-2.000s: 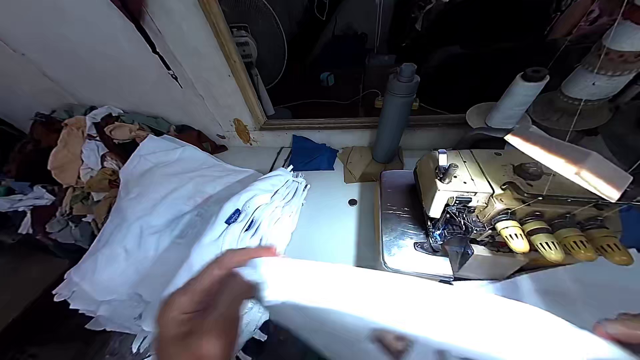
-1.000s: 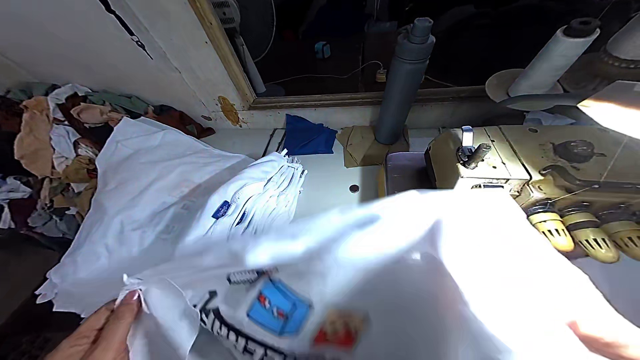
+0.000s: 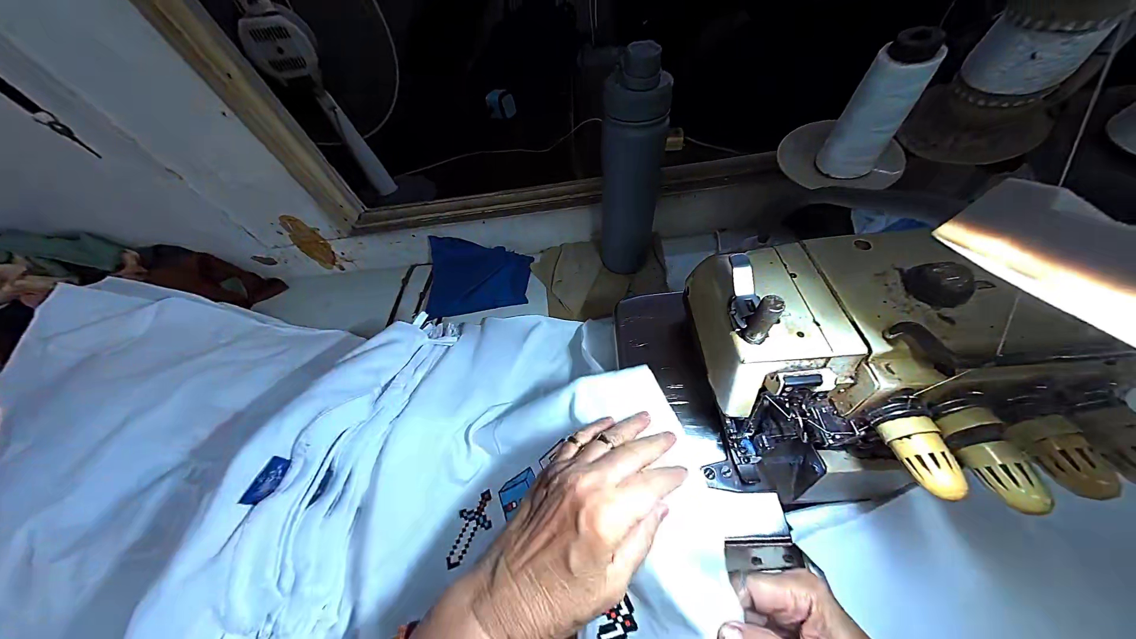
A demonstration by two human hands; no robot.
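A white printed fabric piece (image 3: 497,399) lies left of the overlock sewing machine (image 3: 799,311), its right part on the metal plate by the presser foot. My left hand (image 3: 595,506) rests flat on this fabric, fingers extended towards the machine and rings on it, partly covering the pixel-style print. At the lower right, my right hand (image 3: 785,603) pinches the fabric's edge between thumb and fingers, just below the machine's front plate. To the left lies a pile of white garment pieces (image 3: 293,532) with small blue labels.
Behind the fabric lie a blue cloth scrap (image 3: 479,275) and a grey bottle (image 3: 635,160). Thread cones (image 3: 879,106) stand at the back right. A lit lamp (image 3: 1047,257) hangs over the machine. Coloured scraps (image 3: 195,271) lie at the far left.
The printed fabric, held spread between both hands before, now lies by the machine. My left hand has moved right, onto it. My right hand has come in left to its edge.
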